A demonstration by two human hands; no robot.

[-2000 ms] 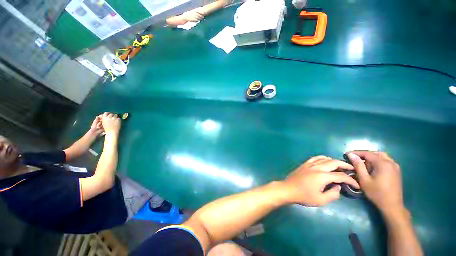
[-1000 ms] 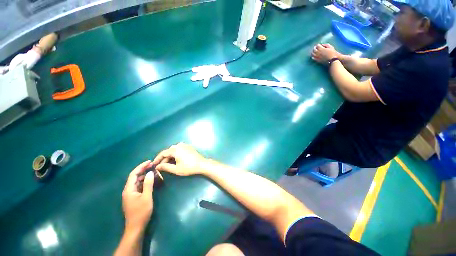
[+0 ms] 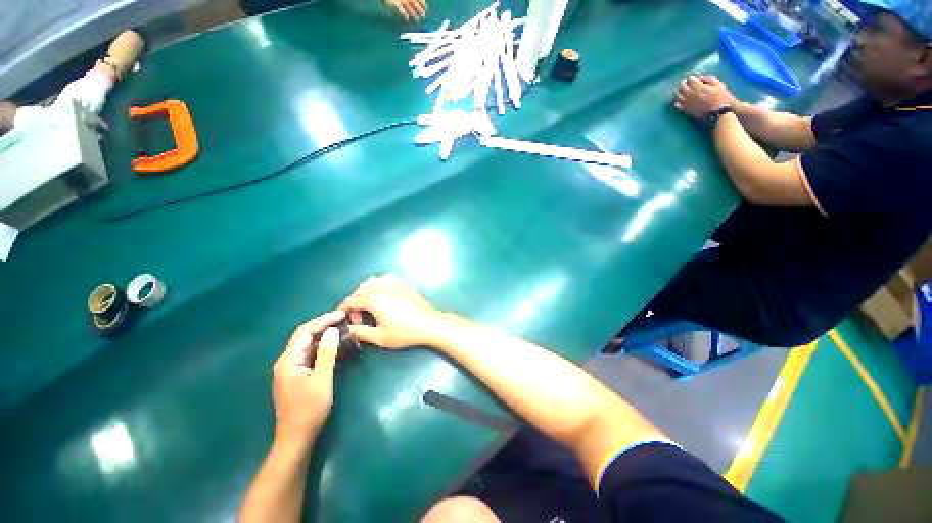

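Note:
A small dark roll, perhaps tape (image 3: pixel 345 339), is held between my two hands just above or on the green bench; my fingers hide most of it. My left hand (image 3: pixel 307 383) holds it from the left, thumb and fingers bent around it. My right hand (image 3: pixel 393 312) reaches in from the right with its fingertips on the roll. Both hands are bare.
Beside a white ring (image 3: pixel 146 290) lie dark rolls (image 3: pixel 106 306). An orange C-shaped tool (image 3: pixel 186 136), black cable (image 3: pixel 276 172), white strips (image 3: pixel 475 61), white glove (image 3: pixel 450 128) and dark flat strip (image 3: pixel 465 411) lie around. A person (image 3: pixel 848 204) sits at right.
The view has swung rightward since the oldest frame, bringing in the right-hand person, glove and strips. Since the last earlier frame, the hands have kept hold of the roll with little visible change.

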